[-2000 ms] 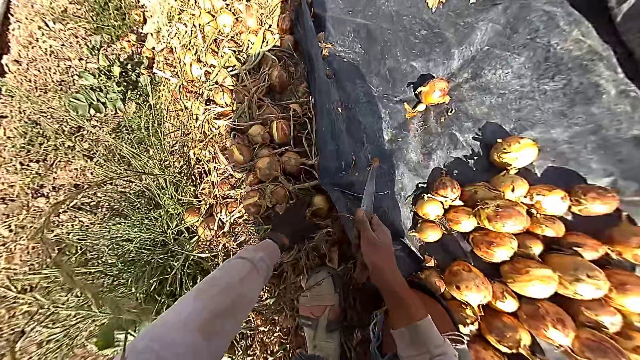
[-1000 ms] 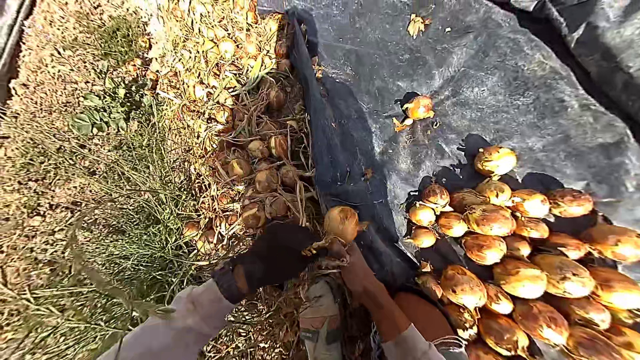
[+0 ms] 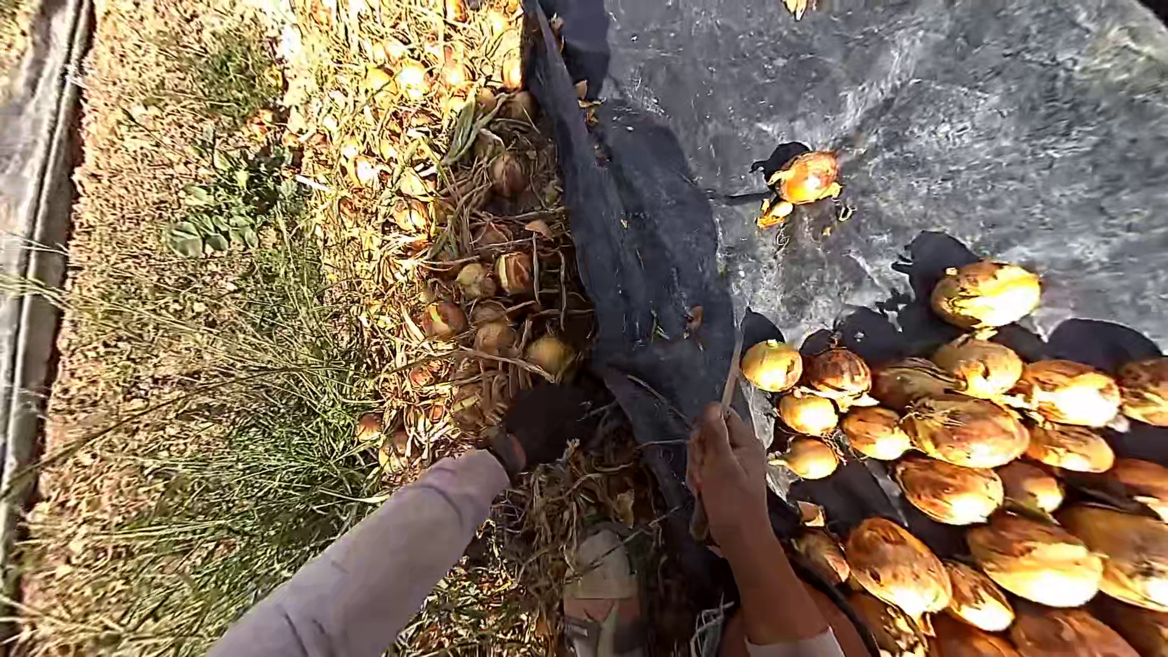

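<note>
My left hand (image 3: 547, 424), in a dark glove, reaches down into the dried onion tops at the lower end of the onion row; its fingers are in shadow and what they touch is hidden. Just above it lies a pale onion (image 3: 550, 356). My right hand (image 3: 730, 465), bare, is closed around the handle of a knife (image 3: 733, 365), whose thin blade points up over the dark sheet's shaded edge. To the right of this hand, many trimmed onions (image 3: 967, 431) lie close together on the dark plastic sheet (image 3: 912, 109).
A lone onion (image 3: 808, 178) lies higher on the sheet. More onions with dry tops (image 3: 493, 274) run up the row at centre left. Green weeds (image 3: 274, 365) grow beside them. A shoe (image 3: 602, 575) stands at the bottom, and another sheet's edge (image 3: 41, 228) runs along the far left.
One second ago my hands were together at an onion; now they are apart, the left down in the tops. That onion has left my hands, and a small onion now sits at the pile's left edge.
</note>
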